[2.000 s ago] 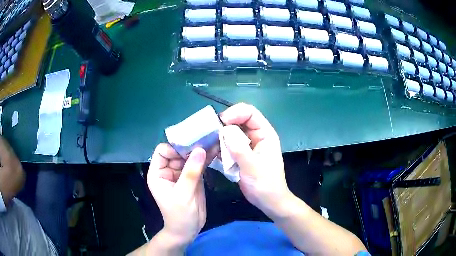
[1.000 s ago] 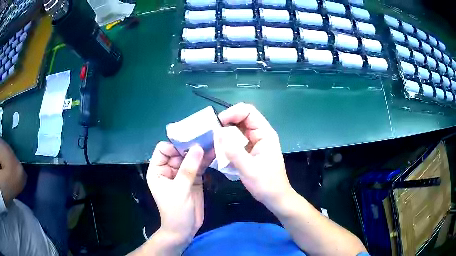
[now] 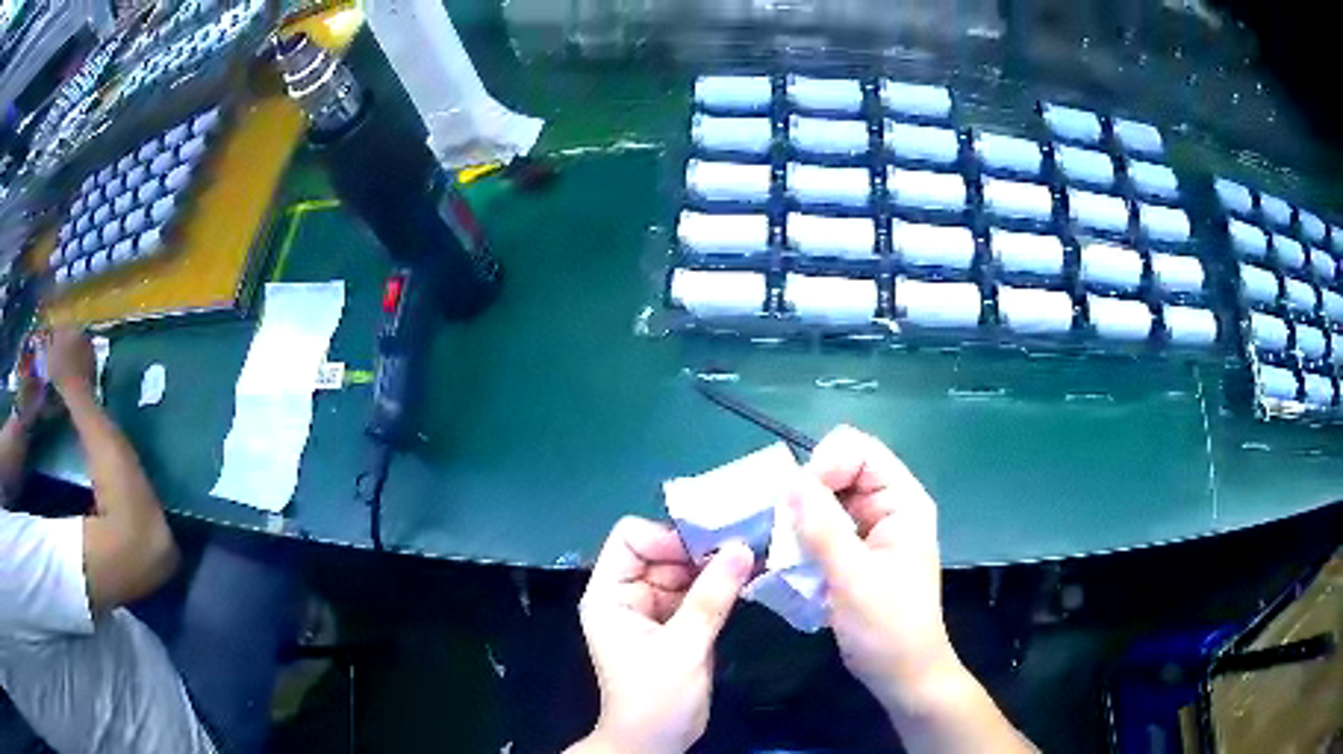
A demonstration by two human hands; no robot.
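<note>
A white device housing point(image 3: 732, 501) is held above the bench's front edge. My left hand point(image 3: 663, 619) grips its lower left side, with the thumb on its pale lilac face. My right hand point(image 3: 879, 567) is at the housing's right end and holds a crumpled white wiping cloth point(image 3: 795, 589), which hangs between the hands. The right fingers hide part of the housing and cloth. A thin black stick tool point(image 3: 751, 411) lies on the green mat just beyond my right hand. A blister tray point(image 3: 788, 327) with rows of white units lies beyond the hands.
A heat gun point(image 3: 386, 192) and a black handle with a red switch point(image 3: 395, 354) lie at left. A white paper strip point(image 3: 280, 398) lies nearer the left edge. A yellow-orange board point(image 3: 265, 206) carries units. Another worker's arm point(image 3: 125, 471) is at far left. A second tray point(image 3: 1284, 405) is at far right.
The view has shifted left and up, so the bench and my hands appear lower and further right. More of the other worker shows. My hands still hold the housing and cloth.
</note>
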